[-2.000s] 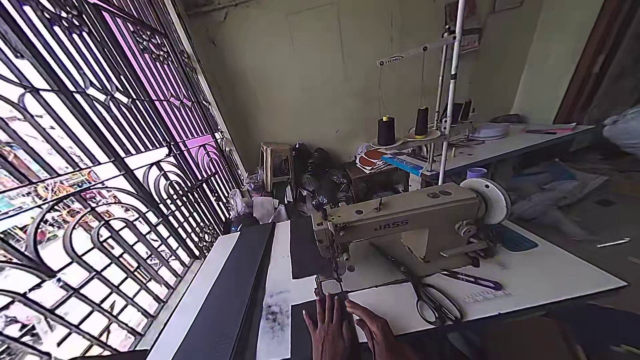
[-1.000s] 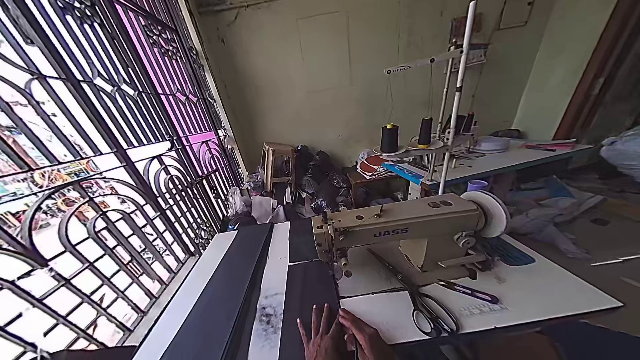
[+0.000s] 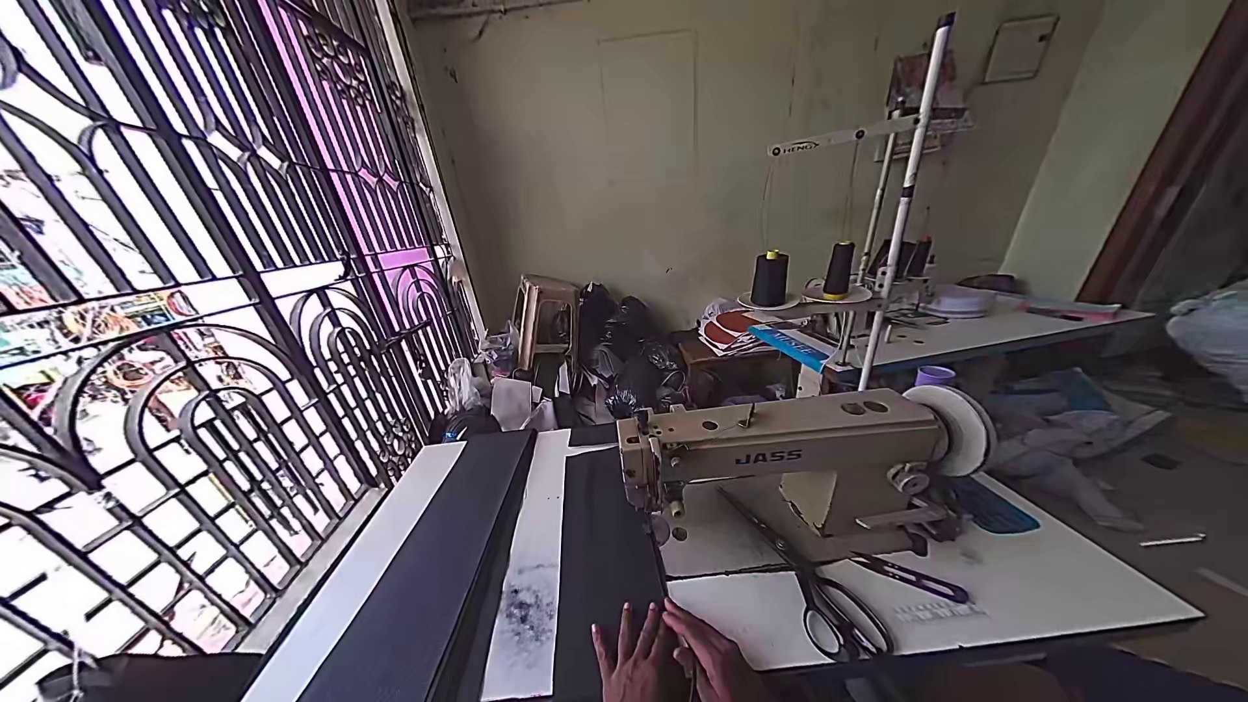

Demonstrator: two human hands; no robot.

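Note:
A dark fabric strip (image 3: 609, 531) runs along the white table, its right edge by the needle area of the beige Jass sewing machine (image 3: 780, 439). My left hand (image 3: 636, 655) lies on the strip near its front end, palm down with fingers apart. Beside it, my right hand (image 3: 710, 651) touches the strip's right edge; its fingertips are close together, and whether they pinch the fabric is unclear. Left of this strip lies a wider folded piece of dark fabric (image 3: 429, 565). Black-handled scissors (image 3: 829, 614) and a purple thread snipper (image 3: 912, 577) rest right of my hands.
A metal window grille (image 3: 224, 322) stands along the left. Behind the machine are black plastic bags (image 3: 634, 341), a plastic stool (image 3: 546, 317) and a second table (image 3: 1014, 331) with black thread cones (image 3: 770, 280). A white thread-stand pole (image 3: 907, 195) rises behind the machine.
The dark strip has moved back past the needle area, and more of it shows in front of the machine. Both hands stay at its front part, now farther from the needle than two seconds ago.

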